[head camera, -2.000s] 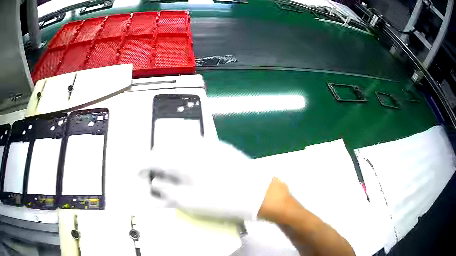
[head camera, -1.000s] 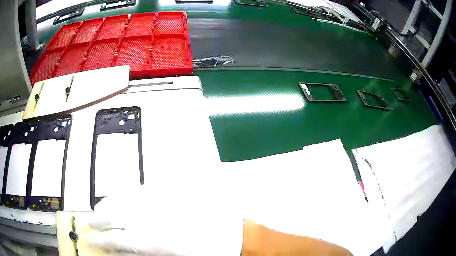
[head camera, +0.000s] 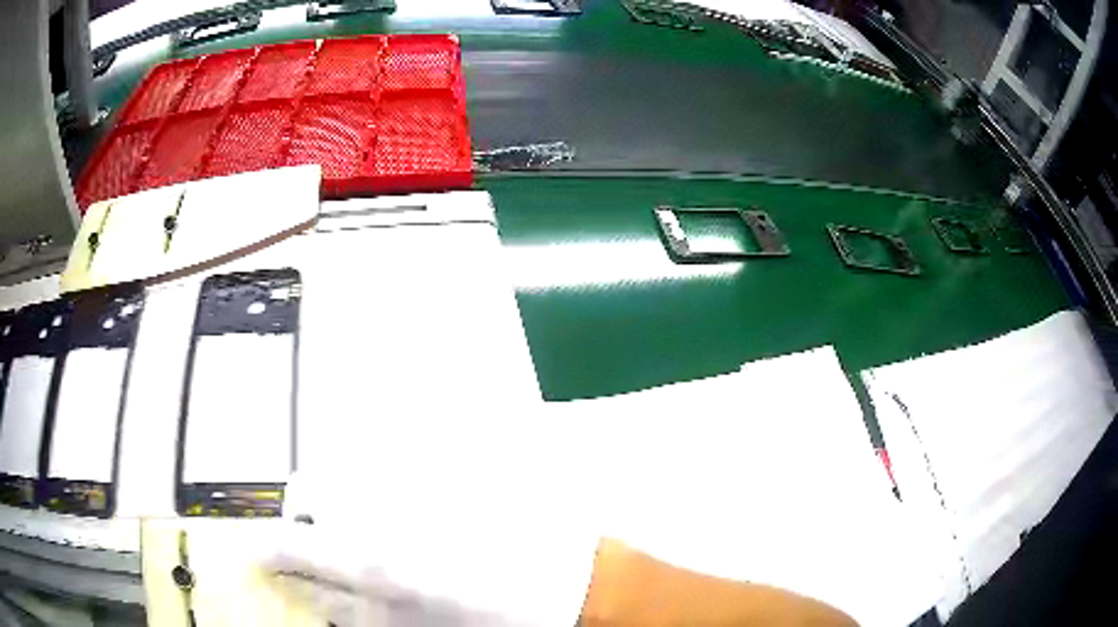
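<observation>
A black phone middle frame (head camera: 248, 306) lies flat on the white infeed belt (head camera: 152, 404), with a small gap to its left. Left of the gap, more frames (head camera: 98, 321) lie side by side. My right hand (head camera: 411, 539), in a white glove, comes in from the bottom edge. Its fingertips are at the lower right corner of the separate frame. The glove blends into the white surface, so its fingers and grip are unclear. My left hand is not in view.
A cream near guide plate (head camera: 227, 588) and far guide plate (head camera: 245, 221) flank the belt. A red perforated tray (head camera: 331, 116) sits behind. Spaced frames (head camera: 766, 233) lie on the green conveyor (head camera: 638, 325). White foam (head camera: 1005, 416) covers the right side.
My right hand and the separate frame have moved left along the belt. The row has shifted left too. The frames on the green conveyor have moved left.
</observation>
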